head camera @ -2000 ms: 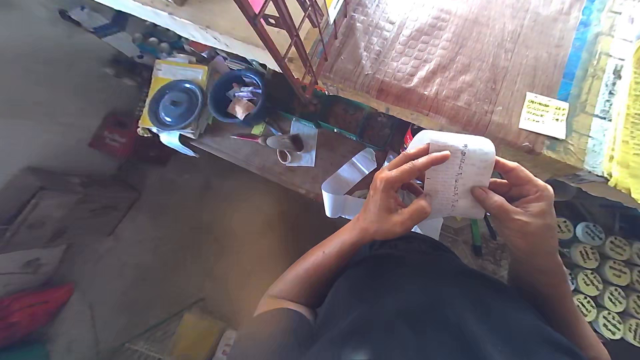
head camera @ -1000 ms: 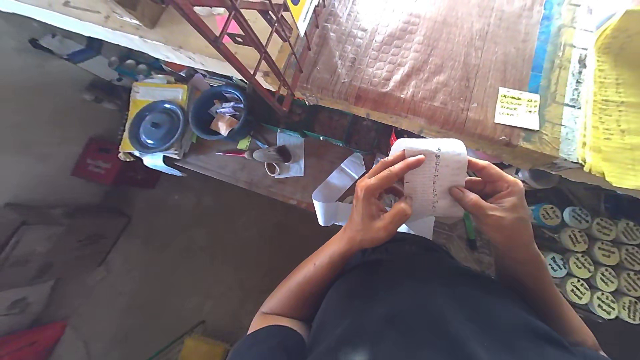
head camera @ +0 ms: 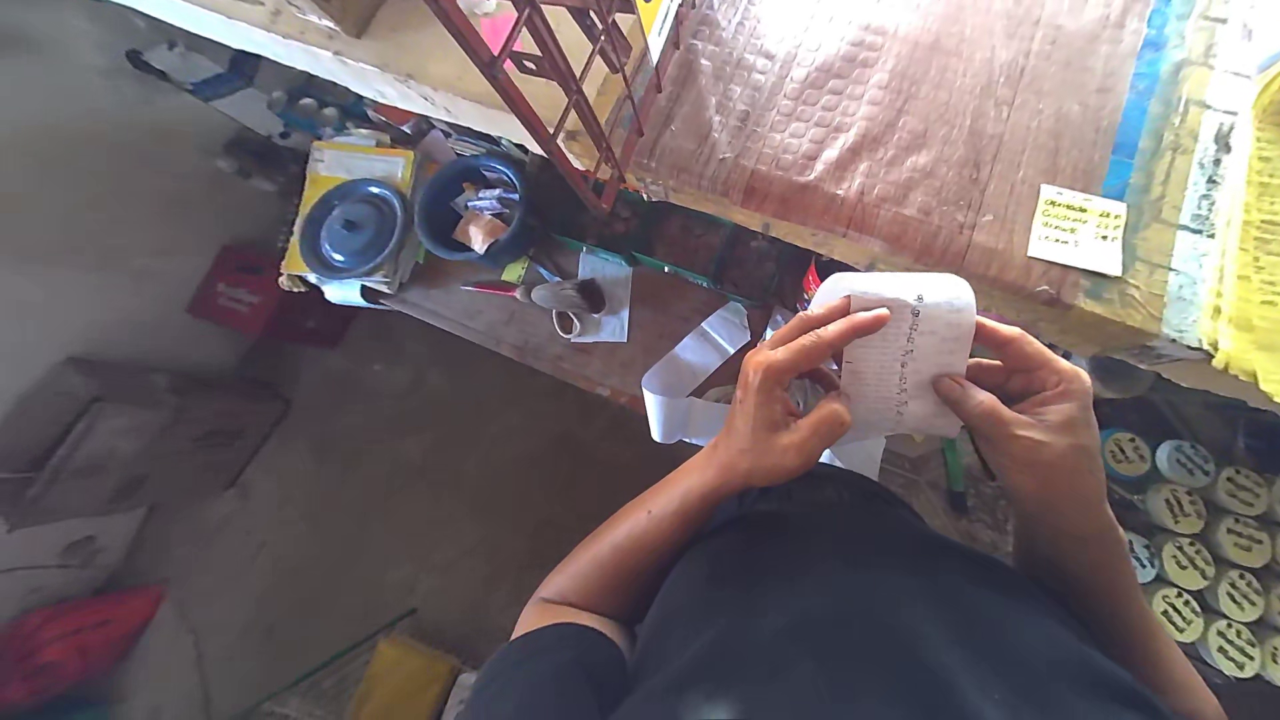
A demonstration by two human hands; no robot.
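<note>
Between my two hands is a small white notepad or paper pad with rounded corners, bearing a column of handwriting. The fingers of my left hand lie across its left part, with the thumb at the lower left edge. My right hand grips the right edge, its thumb on the front. A curled white paper strip hangs to the left of my left hand; where its far end goes is hidden. Part of another white paper shows below the pad.
Ahead is a wooden counter under clear plastic, with a written note. A red metal rack stands at its left. The lower shelf holds a blue bowl, a lidlike blue dish and a brush. Labelled round lids fill the right.
Both hands keep hold of the white pad, with no plain change of grip. The view has shifted somewhat since the earliest frame.
</note>
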